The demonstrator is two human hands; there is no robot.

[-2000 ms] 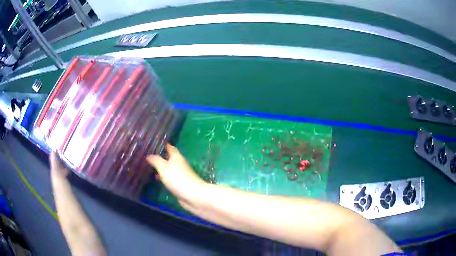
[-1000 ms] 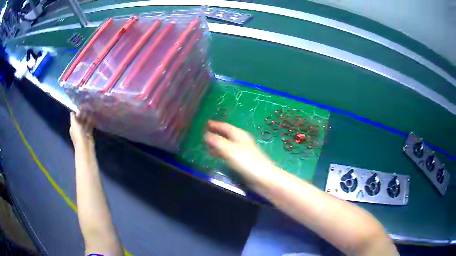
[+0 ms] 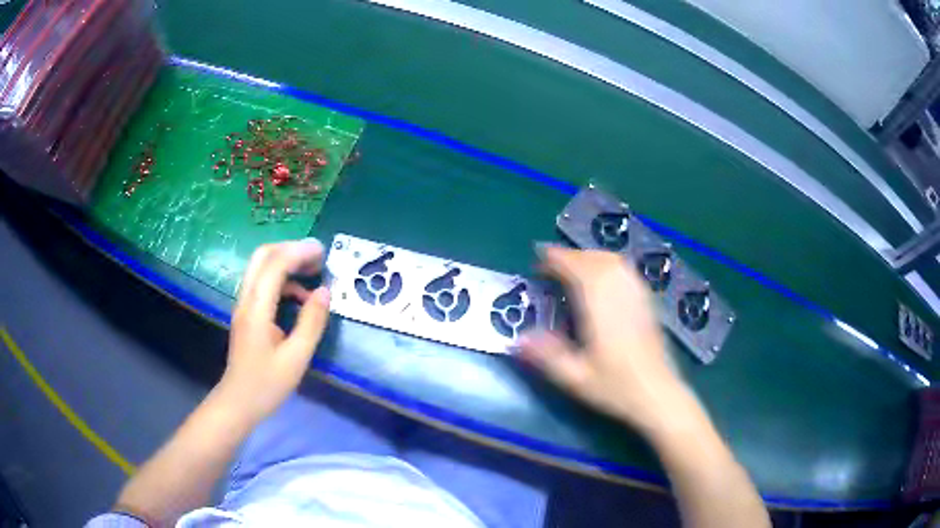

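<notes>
A silver three-hole metal plate [image 3: 412, 299] lies flat on the dark green bench in front of me. My left hand [image 3: 276, 315] is at its left end, thumb and fingers curled; whether it grips the edge is unclear. My right hand [image 3: 598, 320] is blurred at the plate's right end, thumb and fingers spread around that end. Small red-copper rings [image 3: 270, 165] lie in a loose pile on the bright green mat [image 3: 186, 232], with a denser red lump [image 3: 280, 173] among them. A smaller ring group [image 3: 140, 170] lies nearer the trays.
A stack of clear trays with red strips [image 3: 72, 93] stands at the upper left. A second three-hole plate [image 3: 675, 270] lies beyond my right hand near the blue tape. Another plate [image 3: 913, 332] is at the far right. Pale metal rails [image 3: 618, 155] run behind the bench.
Both hands have moved from the tray stack to the ends of the silver plate. The view has swung right, so the stack and mat now show at the left.
</notes>
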